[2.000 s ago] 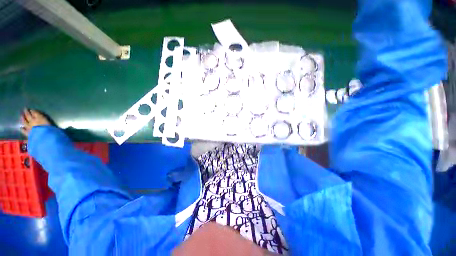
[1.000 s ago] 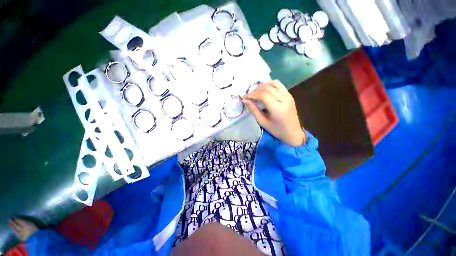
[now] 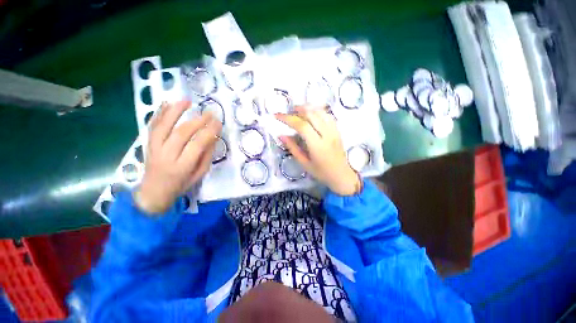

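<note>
The whitish blister tray lies in front of me with dark-rimmed rings in its pockets, such as one ring near the front edge. My left hand lies over the tray's left side and the die-cut strips, fingers somewhat spread, covering parts of both. My right hand is over the tray's middle, thumb and index finger apart; a pale patch shows between them, but glare hides whether it is a held piece. A die-cut strip lies across the tray's back edge.
A loose disc pile lies right of the tray on the green bench. Stacked whitish bundles stand at far right. A brown board and red crate are below right; another red crate is lower left. A metal post is left.
My left hand has come from the far lower left onto the tray's left side. My right hand has moved from the rings near the tray's front right towards its middle. The view has turned.
</note>
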